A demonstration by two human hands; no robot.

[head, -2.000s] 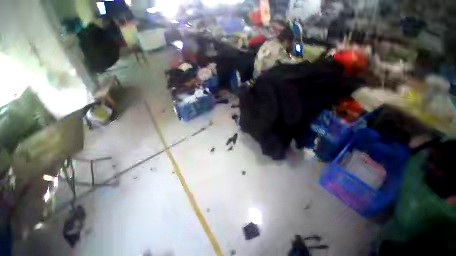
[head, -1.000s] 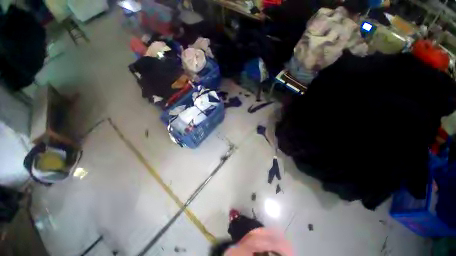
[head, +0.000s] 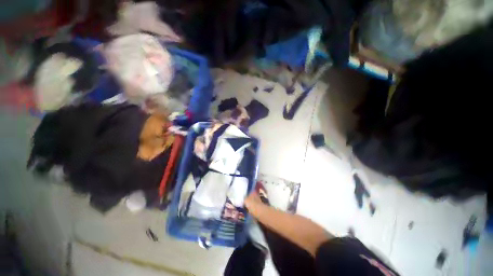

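A blue plastic basket (head: 174, 215) stands on the floor near the middle. It holds a loose heap of white pieces (head: 208, 194), navy pieces (head: 247, 161) and a few pink patterned pieces (head: 233, 211). My bare right forearm reaches in from the lower right. My right hand (head: 253, 201) is at the basket's right rim; it is small and blurred, and its fingers cannot be made out, so its grip cannot be told. My left hand is not in view.
A dark cloth heap (head: 102, 151) with orange and red pieces lies left of the basket. A second blue basket (head: 202, 89) with pale pink cloth is behind. A large black heap (head: 432, 124) is at the right. Dark scraps (head: 318, 140) lie on the tiled floor.
The view has moved closer to the basket and tilted down. My right forearm now reaches the basket's right side. The pink shape at the bottom edge is gone.
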